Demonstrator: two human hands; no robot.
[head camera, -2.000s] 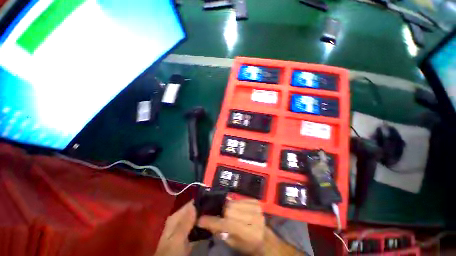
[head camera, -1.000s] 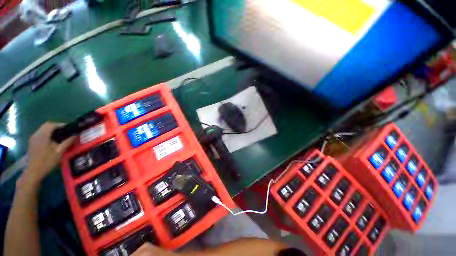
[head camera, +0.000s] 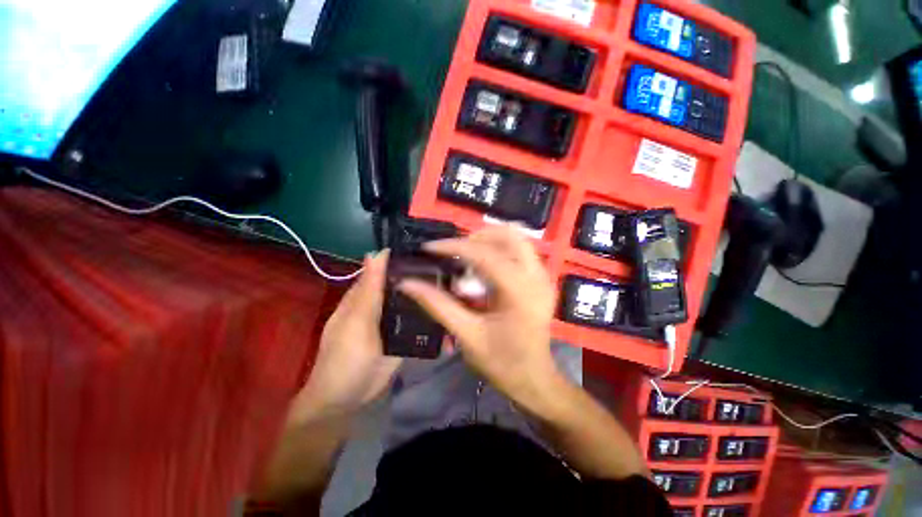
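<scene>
My left hand (head camera: 349, 328) holds a black phone (head camera: 412, 331) upright at the tray's lower left. My right hand (head camera: 500, 308) has thumb and fingers closed around a dark part at the phone's middle; I cannot tell if that part is separate. A white cable (head camera: 238, 214) runs from the left to the phone; its plug is hidden by my left hand. The red tray (head camera: 591, 341) holds phones with black backs and two blue-screened phones (head camera: 672, 99). A cabled dark device (head camera: 659, 268) lies across the two lower right phones. A white label (head camera: 664, 164) lies in a pocket.
A black scanner (head camera: 371, 136) stands left of the tray, another (head camera: 736, 263) right of it. A mouse (head camera: 797, 222) sits on a pale mat (head camera: 831, 288). A bright monitor (head camera: 76, 71) is upper left. Filled red trays (head camera: 635, 419) are lower right, red cloth (head camera: 131, 353) lower left.
Since the last frame, the view has swung back left. My left hand has left the dark thing at the tray's upper left and now holds a phone; my right hand has come onto it.
</scene>
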